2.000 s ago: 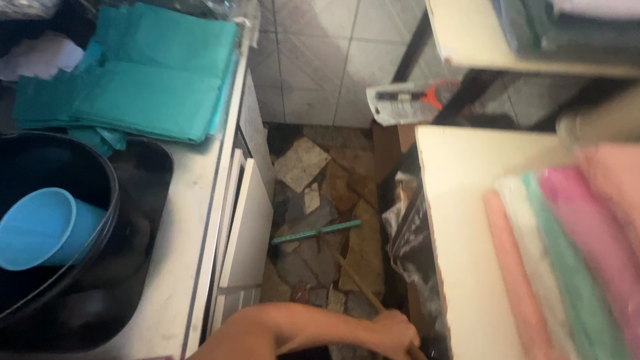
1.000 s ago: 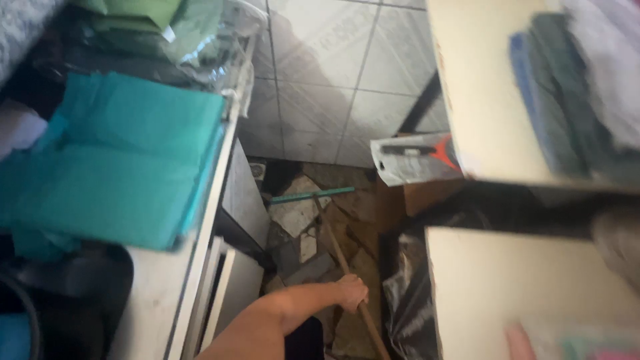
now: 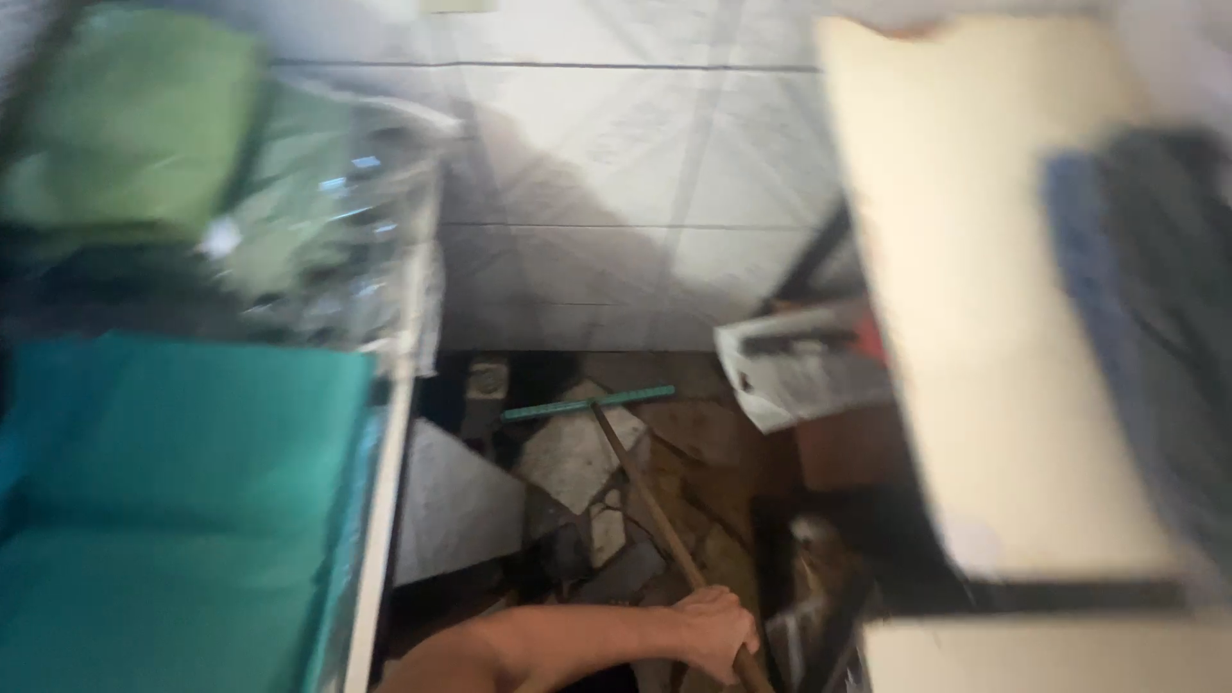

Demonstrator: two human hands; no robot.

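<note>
My left hand [image 3: 717, 630] is closed around the wooden handle [image 3: 654, 505] of a floor squeegee, low in the view, with the forearm entering from the bottom left. From the hand the handle slants up and left to a narrow green squeegee head [image 3: 587, 404]. That head lies across the irregular stone floor [image 3: 577, 462], close to the foot of the tiled wall. The lower end of the handle runs out of view at the bottom. My right hand does not show.
A counter edge [image 3: 385, 500] with folded teal cloth [image 3: 192, 433] and green bundles in clear plastic [image 3: 135, 125] borders the left. At right are pale shelves [image 3: 982, 289] with folded dark fabric [image 3: 1174, 318]; a packaged item [image 3: 804, 356] juts out beside them. The tiled wall [image 3: 597, 164] closes the far end.
The squeegee head has moved across the floor toward the tiled wall, with my left hand still on the handle. The view has shifted forward and up.
</note>
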